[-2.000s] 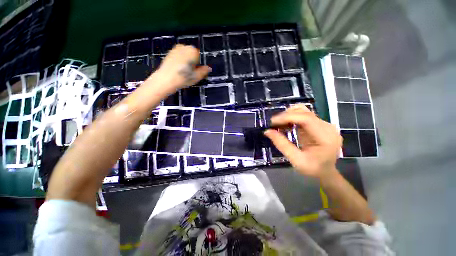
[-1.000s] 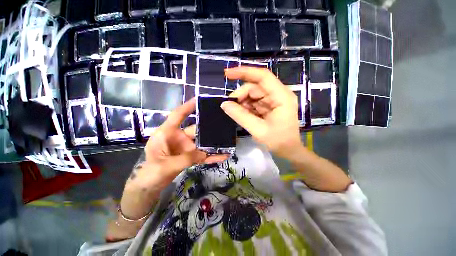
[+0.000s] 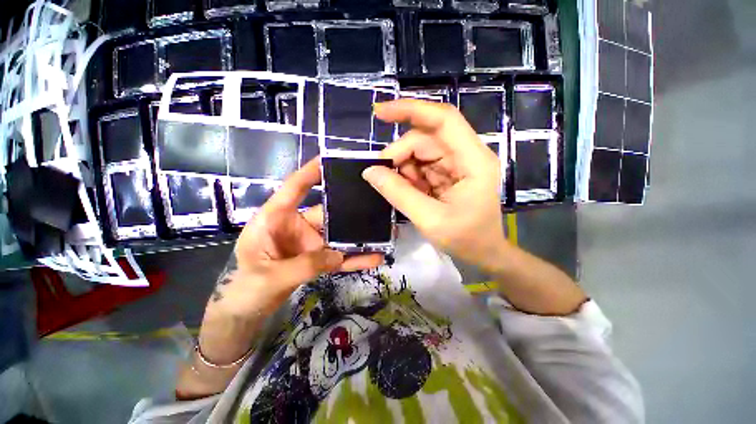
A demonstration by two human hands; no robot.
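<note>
A small rectangular clear-edged plastic part [image 3: 358,203] with a matte black face is held upright in front of my chest. My left hand [image 3: 286,228] grips it by its left side and bottom edge. My right hand [image 3: 443,170] has its thumb on the part's upper right corner, with the index finger raised and curved above it; whether it pinches a sticker there cannot be told. Behind the hands, the white-lined sticker sheet [image 3: 264,151] lies across the black parts tray [image 3: 249,58], with emptied cells at its upper left.
A tangled white waste matrix [image 3: 50,91] is heaped at the left with a black scrap piece [image 3: 51,195] on it. A stack of sticker sheets [image 3: 622,108] lies at the right table edge. A red object [image 3: 91,300] is below the left side.
Since two seconds ago, both hands have come together in front of my chest, and the part is now in my left hand. Over the last second, the hands have barely moved.
</note>
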